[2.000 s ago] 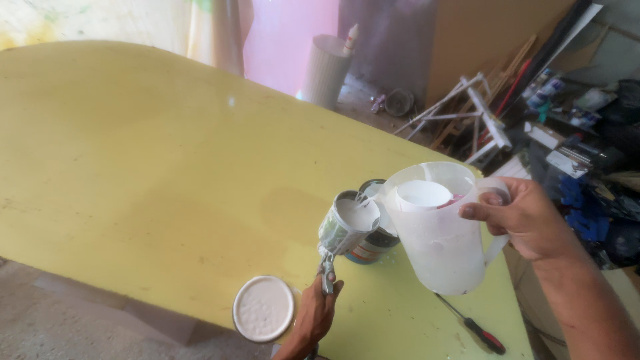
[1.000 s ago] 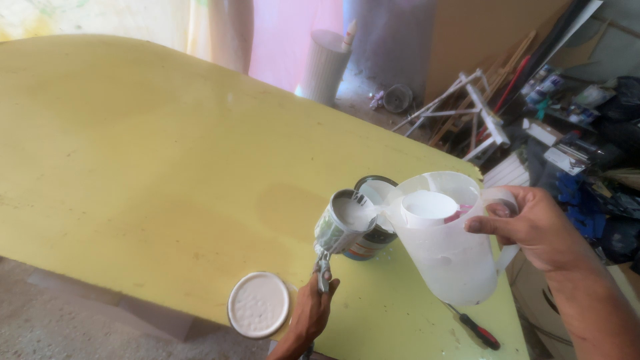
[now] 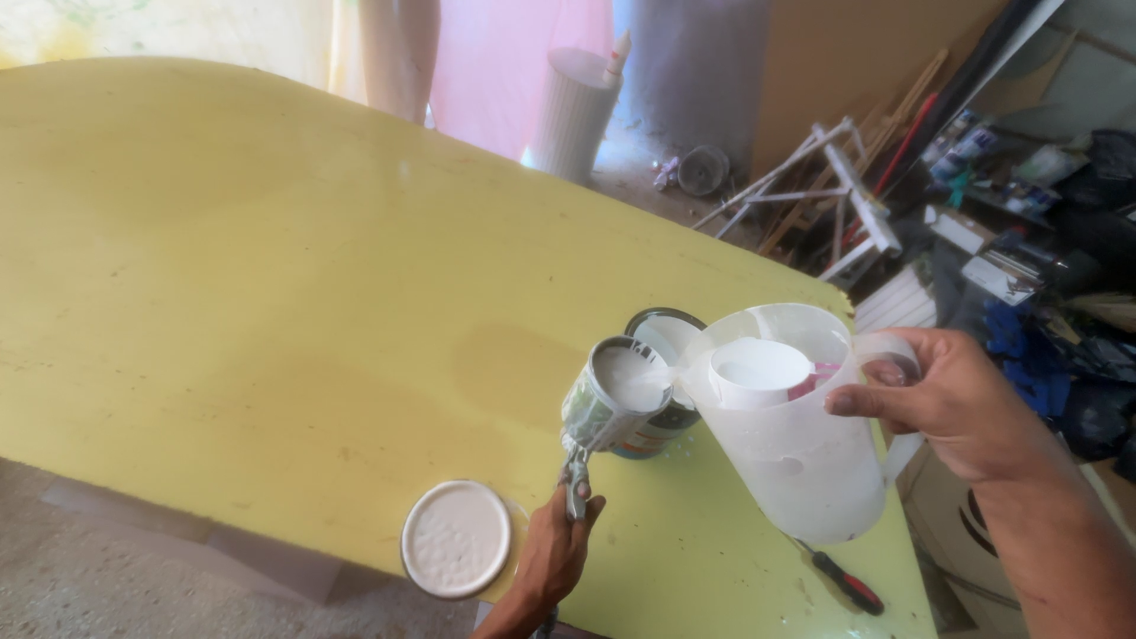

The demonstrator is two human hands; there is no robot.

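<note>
My left hand (image 3: 561, 543) grips the handle of locking pliers (image 3: 576, 488), whose jaws clamp a small paint-streaked can (image 3: 612, 399) holding whitish liquid. The can is tilted. Behind it and to its right stands a larger open paint can (image 3: 661, 435), partly hidden. My right hand (image 3: 932, 399) holds a translucent plastic jug (image 3: 799, 470) by its handle, tilted left, its spout at the small can's rim. Inside the jug is a white cup (image 3: 761, 371) with something pink beside it. A whitish round lid (image 3: 457, 539) lies left of my left hand.
A red and black screwdriver (image 3: 848, 583) lies on the yellow tabletop (image 3: 293, 293) below the jug. Beyond the far edge stand a ribbed white bin (image 3: 577, 111), a grey pot (image 3: 704, 169) and a white metal frame (image 3: 839, 191). Clutter fills the right side.
The jug and the small can have stayed close together, with both hands keeping their holds. The jug has shifted slightly relative to the screwdriver.
</note>
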